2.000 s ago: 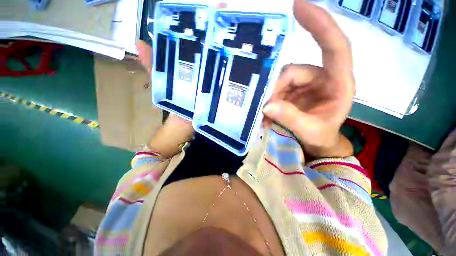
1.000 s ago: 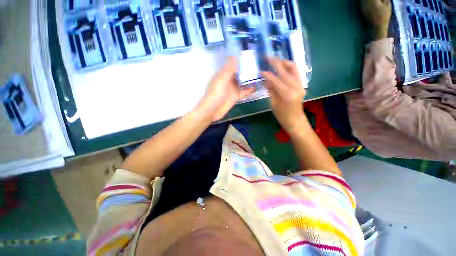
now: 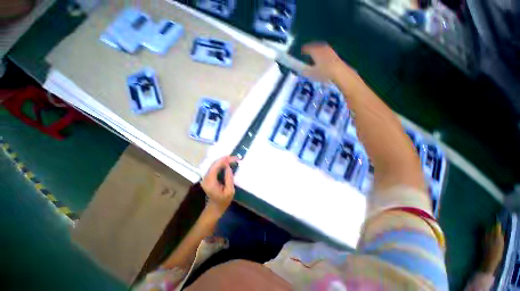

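Pale blue-white plastic housings with black inner pads lie in rows on a white sheet (image 3: pixel 319 196), such as one housing (image 3: pixel 314 145) in the near row. My left hand (image 3: pixel 219 183) is at the sheet's near left corner, fingers curled with a small gap, and no housing shows in it. My right hand (image 3: pixel 324 61) is stretched over the rows to the sheet's far left corner, beside a pale shiny strip (image 3: pixel 292 62). It is blurred, so whether it touches the strip is unclear. My right forearm hides some housings.
A tan cardboard sheet (image 3: pixel 171 102) on the left bears loose open housings (image 3: pixel 210 120) and several plain pale shells (image 3: pixel 162 37). More housings (image 3: pixel 273 20) lie beyond it. A red stool (image 3: pixel 43 116) and cardboard (image 3: pixel 131 210) are below the bench. Another person's hand (image 3: pixel 491 244) is at right.
The view has swung left. The two housings between my hands have left them. My right hand has moved out to the sheet's far side, and my left hand to its near left corner.
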